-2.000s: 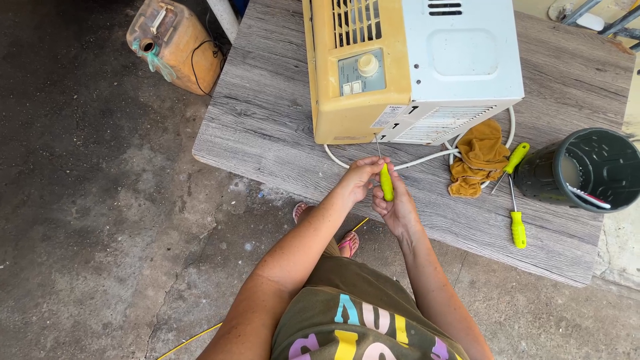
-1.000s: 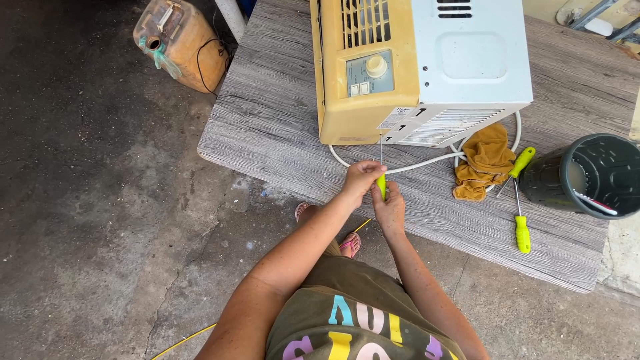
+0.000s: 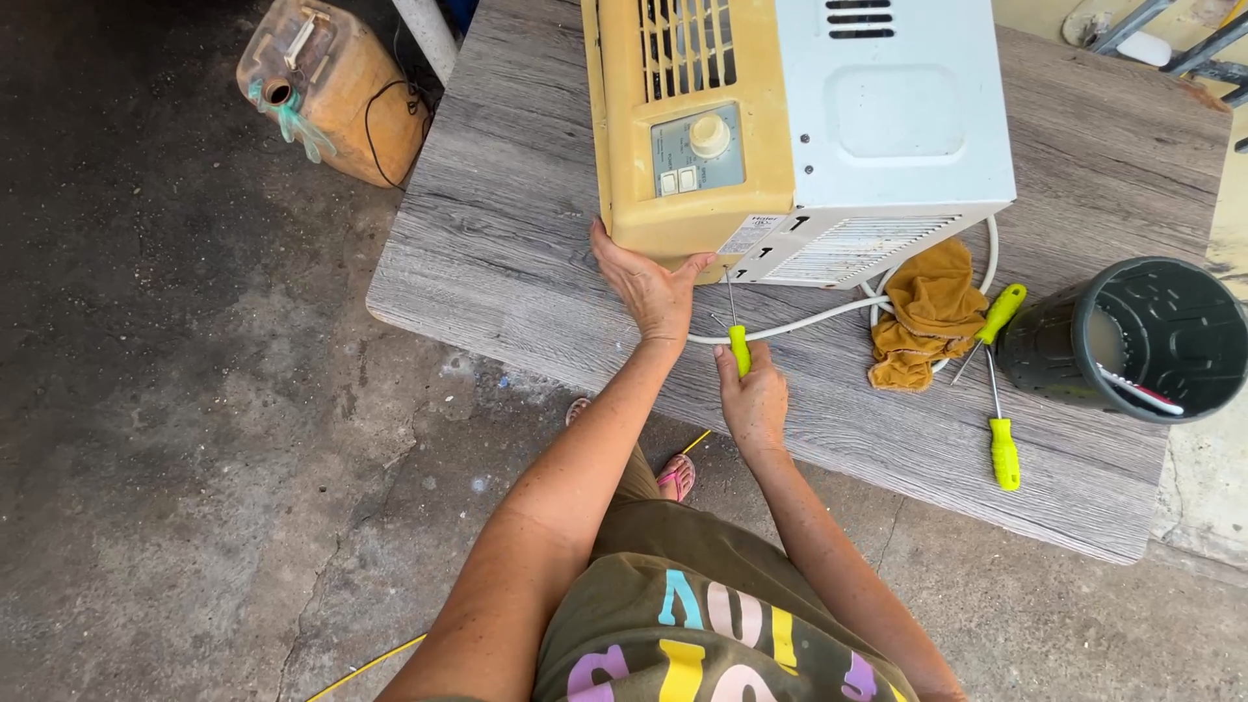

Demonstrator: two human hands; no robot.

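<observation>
A window air conditioner with a yellowed plastic front and a white metal casing rests on a wood-grain table. My left hand lies spread against the lower edge of the yellowed front, its thumb near the corner. In my right hand is a screwdriver with a lime-green handle; its shaft points up to the edge of the front beside the slotted casing, where the tip's exact seat is too small to tell. A white power cord runs behind the screwdriver.
Right of the unit lie a mustard cloth and two more green-handled screwdrivers, beside a dark bucket holding a white-and-red object. A dirty plastic jerrycan stands on the floor, left of the table.
My left hand has left the screwdriver, where both hands were together, and moved up onto the yellowed front. My right hand still holds the screwdriver.
</observation>
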